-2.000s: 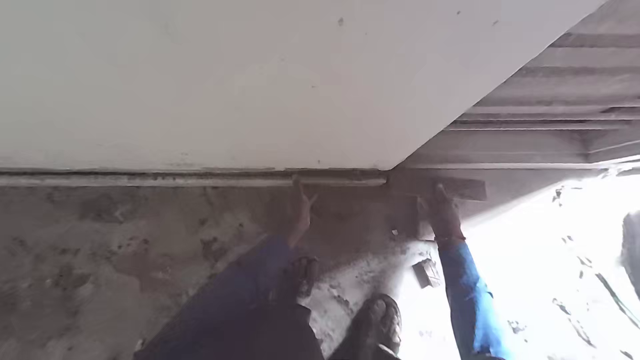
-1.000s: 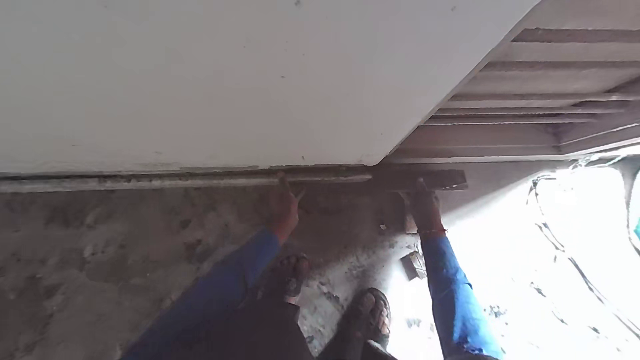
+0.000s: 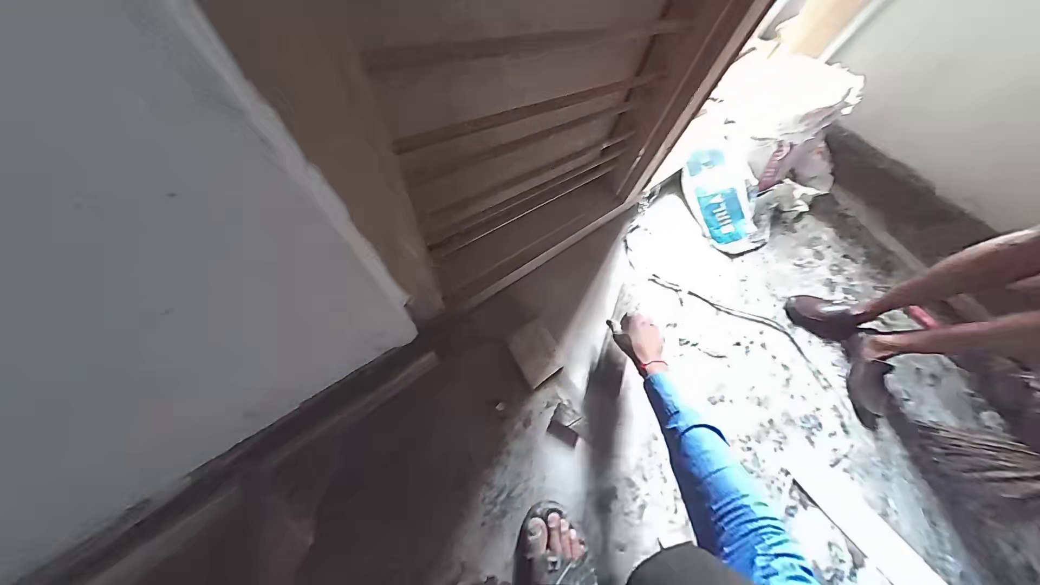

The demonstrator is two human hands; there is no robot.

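Note:
My right hand [image 3: 642, 337], in a blue sleeve, is stretched out low over the sunlit floor. Its thumb side points left, and whether it holds anything is unclear. A dim, blurred shape in the shade at lower left may be my left hand [image 3: 280, 520], close to the long strip [image 3: 390, 386] along the wall base. A pale flat square piece [image 3: 534, 353] lies left of my right hand, with a small block [image 3: 566, 424] below it.
A slatted wooden door or shutter [image 3: 520, 130] stands beyond the white wall's corner [image 3: 410, 325]. A Birla bag [image 3: 723, 203] and a cable [image 3: 715, 305] lie on the floor. At right are another person's legs [image 3: 942, 284], with sticks [image 3: 975, 455] below. My sandalled foot [image 3: 552, 532] is near the bottom.
The view has swung right. My right hand has left the flat dark piece at the wall's corner and reached out to the right over the bright floor.

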